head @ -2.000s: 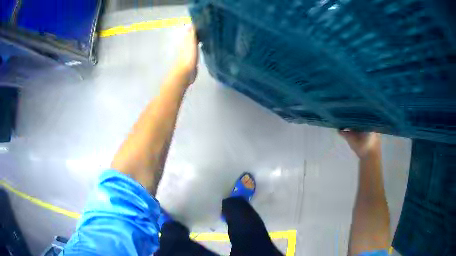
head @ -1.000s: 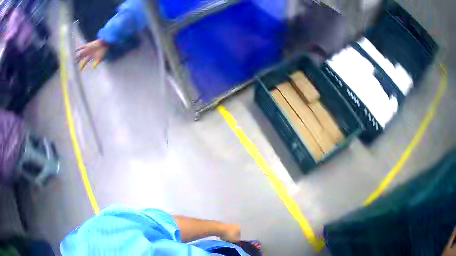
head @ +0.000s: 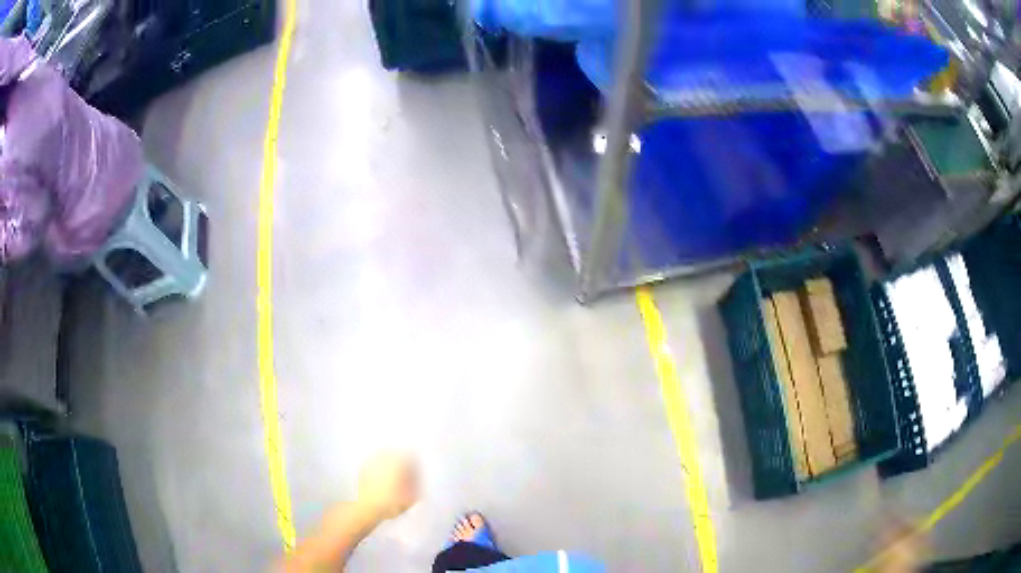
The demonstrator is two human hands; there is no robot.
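My left hand (head: 392, 484) is at the bottom centre-left over the floor. It is blurred, nothing shows in it, and its finger shape is unclear. My right hand (head: 901, 548) is a faint blur at the bottom right, partly cut off, beside a dark teal edge (head: 957, 563). Whether it touches that edge is unclear. A dark teal crate (head: 752, 392) with long brown cardboard pieces (head: 812, 375) stands on the floor at the right. Another teal crate (head: 905, 420) beside it holds white parts (head: 935, 347).
A metal-framed rack (head: 610, 190) with blue panels stands at the top centre-right. A pale stool (head: 168, 252) and a person in purple (head: 73, 157) are at the left. Teal (head: 84, 492) and green crates (head: 17, 498) are at the lower left. Yellow lines (head: 267, 280) mark the floor.
The large teal crate between my hands two seconds ago is no longer seen there. The view has turned; rack and cardboard crate now appear further right. My left hand has moved up and left from the bottom centre.
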